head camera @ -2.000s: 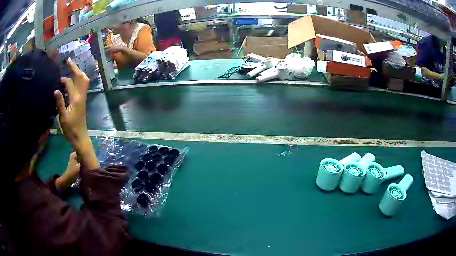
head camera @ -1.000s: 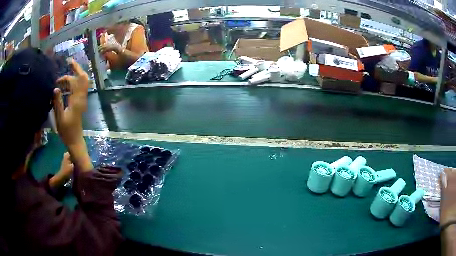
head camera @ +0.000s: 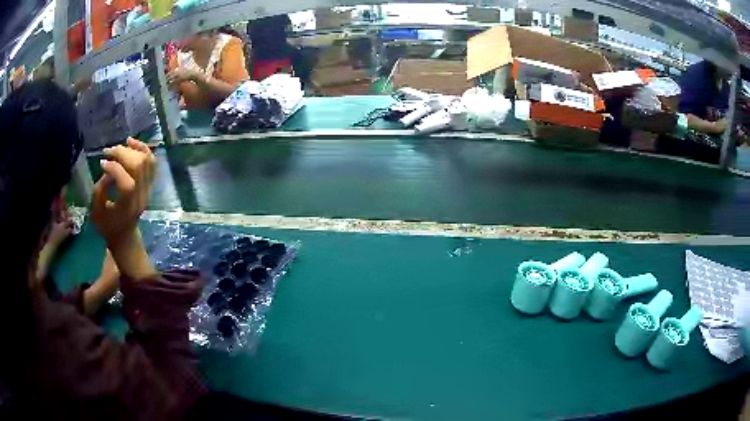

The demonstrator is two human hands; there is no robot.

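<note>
Several mint-green dryer-like units stand on their drum heads on the green bench at right, handles slanting up and back. Three stand close together in a row [head camera: 533, 289], and two stand nearer the front [head camera: 636, 330]. White sheets with a grey grid [head camera: 717, 284] lie at the right edge. A blurred pale green thing [head camera: 745, 316] overlaps them, cut off by the picture's edge. My left hand is not in view. No hand of mine can be made out at right; only a skin-toned sliver shows in the bottom right corner.
At left, a person in a dark cap and maroon sleeves sits with a hand [head camera: 123, 187] raised. Black round caps [head camera: 236, 284] lie on crinkled clear film [head camera: 197, 333] beside them. A dark conveyor [head camera: 395, 177] runs behind a pale edge strip. Cartons [head camera: 567, 111] and people are beyond.
A second front mint unit has appeared since the oldest frame. The hand seen over the sheets one second ago has left them, and a pale green thing shows there. The neighbour's raised hand has lowered.
</note>
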